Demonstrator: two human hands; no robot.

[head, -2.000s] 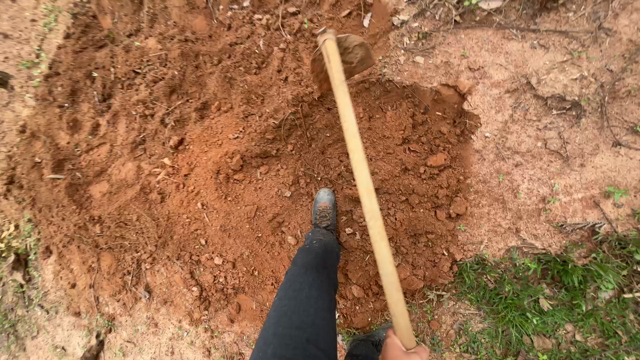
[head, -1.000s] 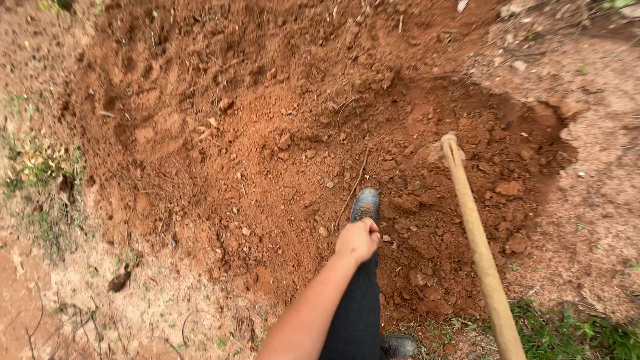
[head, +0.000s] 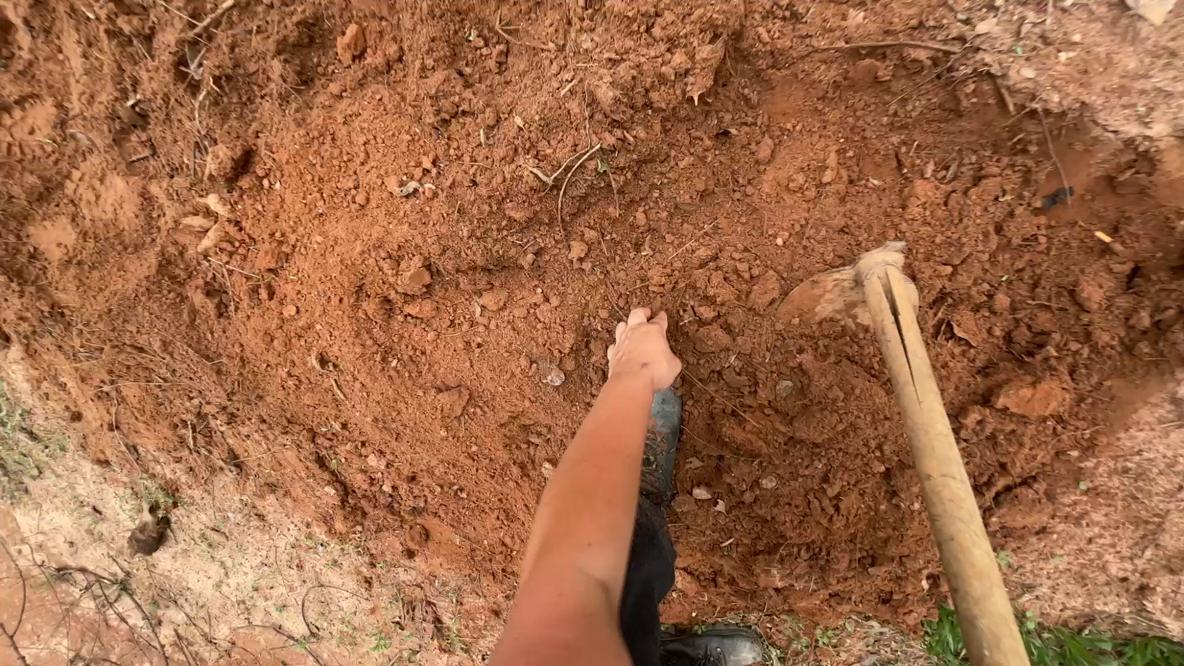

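Observation:
My left hand [head: 645, 350] reaches down to loose reddish soil [head: 518, 370], just beyond the toe of a dark boot [head: 661, 444]. Its fingers are curled at the soil beside thin roots, and whether they grip anything is hidden. To the right lies a hoe with a long wooden handle [head: 953, 499], split near the head. The hoe's blade [head: 825, 296] is coated in soil and rests on or partly in the dug earth. My right hand is out of view; the handle runs off the bottom edge.
A second boot [head: 712, 646] stands at the bottom edge. Thin forked roots [head: 566, 176] and clods lie about. Green grass [head: 1101, 643] grows at the lower right, dry twigs [head: 102, 592] lie at the lower left, and paler ground borders the dug soil.
My left hand, not seen two seconds ago, came into view and has gone lower, past the boot's toe. The hand seen on the handle two seconds ago is out of view. The view is closer to the ground.

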